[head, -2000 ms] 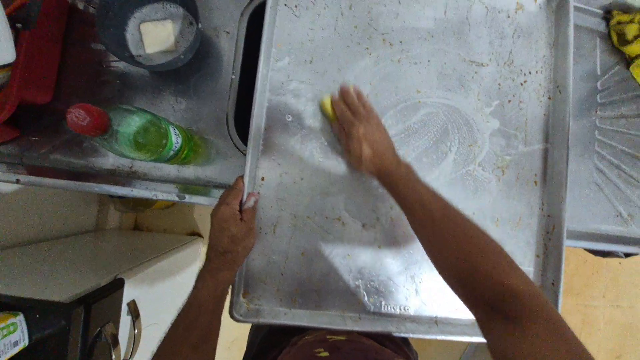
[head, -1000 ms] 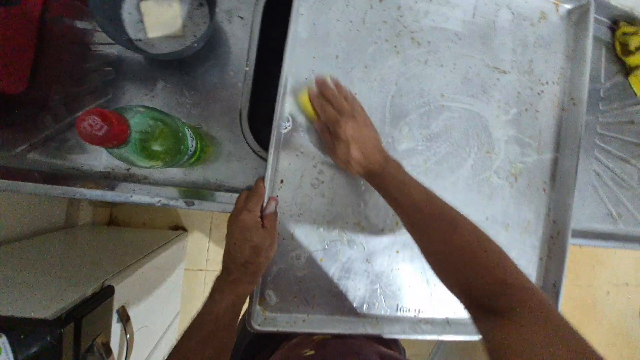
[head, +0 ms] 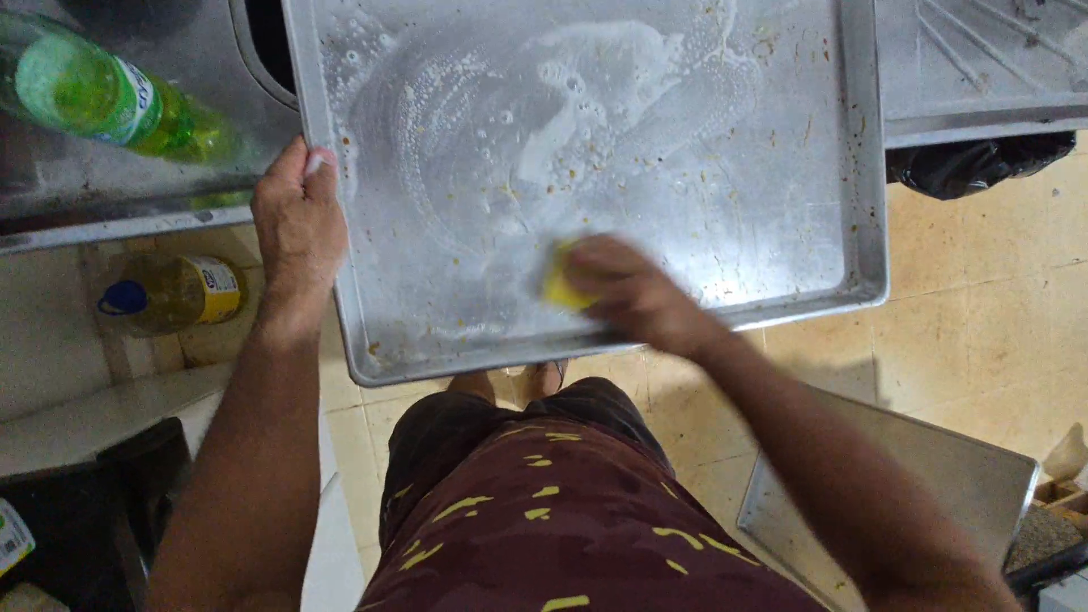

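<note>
A large metal baking tray [head: 595, 195] lies across the sink, its near edge jutting out over my legs. Soap suds and small brown specks mark its surface. My left hand [head: 302, 221] grips the tray's left rim, thumb on top. Under my right hand [head: 625, 289], blurred by motion, a yellow sponge [head: 568, 276] is pressed on the tray near its front edge. My fingers cover part of the sponge.
A green plastic bottle [head: 93, 93] of liquid stands on the steel counter [head: 51, 183] at left. Below are a blue-capped bottle [head: 174, 295] and a black stove part. Another metal tray [head: 892, 476] is at lower right, a black bag [head: 977, 161] under the right counter.
My right hand has moved with the sponge from the tray's left part toward its near edge. My left hand stays on the left rim. The view has tilted down, showing my shirt and legs.
</note>
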